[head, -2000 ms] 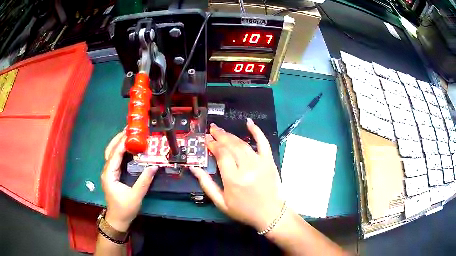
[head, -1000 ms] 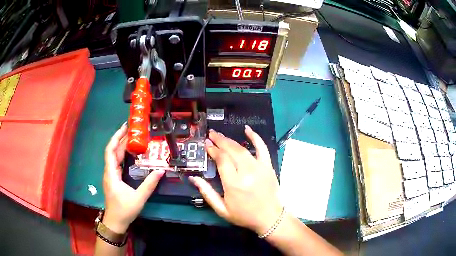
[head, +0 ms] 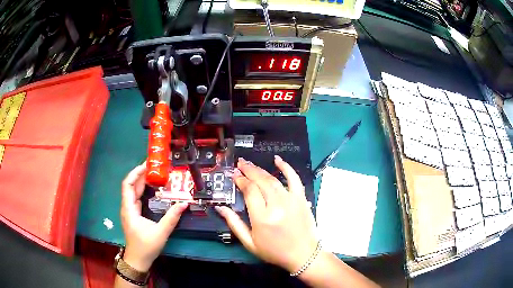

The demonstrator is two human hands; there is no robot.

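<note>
The display board [head: 215, 183] sits in the test fixture [head: 270, 132] under the clear plate, its digits lit red-white. The red clamp handle [head: 158, 143] hangs down over its left part and hides some of it. My left hand [head: 143, 225] is around the board's left side, thumb at the front edge. My right hand [head: 275, 211] is at the right side, fingers spread, one fingertip at the board's right edge and the thumb near the front edge. The digital panel meters [head: 278, 79] behind read .118 and 00.6.
A red tray [head: 48, 157] stands at left. A white paper slip [head: 347, 211] and a pen [head: 339, 149] lie right of the fixture. Rows of white rectangles [head: 450, 146] lie on cardboard at far right. A small white scrap [head: 108, 223] is on the mat.
The upper meter went from .107 to .118, and the lower from 00.7 to 00.6. The whole view has shifted slightly. Both hands stay around the board; the clamp handle stays down.
</note>
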